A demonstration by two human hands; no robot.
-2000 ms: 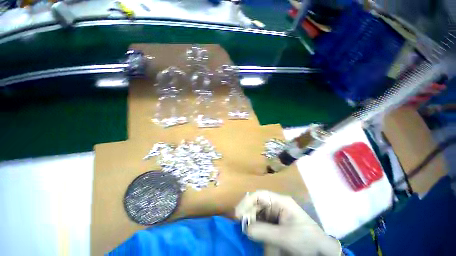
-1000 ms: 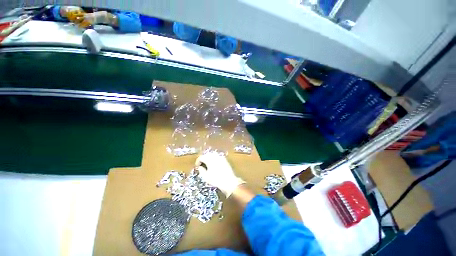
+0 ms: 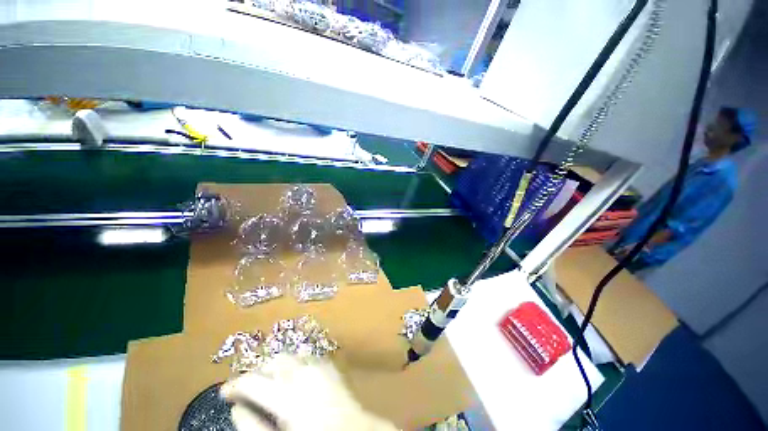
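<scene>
One gloved hand (image 3: 290, 396), off-white and blurred, reaches in from the bottom edge. It looks like my right hand. It is over the near side of the heap of silver metal fittings (image 3: 295, 335), with its fingertips at the round dark screw dish (image 3: 205, 412). The hand covers part of the dish. I cannot tell whether its fingers hold anything. My left hand is not in view. The hanging power screwdriver (image 3: 438, 318) points down at the right of the cardboard mat (image 3: 362, 337).
Clear plastic bags (image 3: 316, 274) stand in rows on the far cardboard. A small side pile (image 3: 413, 322) lies beside the driver. A red parts tray (image 3: 536, 337) is at right. A white shelf (image 3: 253, 80) crosses above. A person (image 3: 695, 198) stands at far right, beyond a black cable (image 3: 596, 295).
The view has tilted up and turned right, bringing in more shelf and the standing person. The gloved hand has moved from the far side of the fittings heap to its near side, by the screw dish.
</scene>
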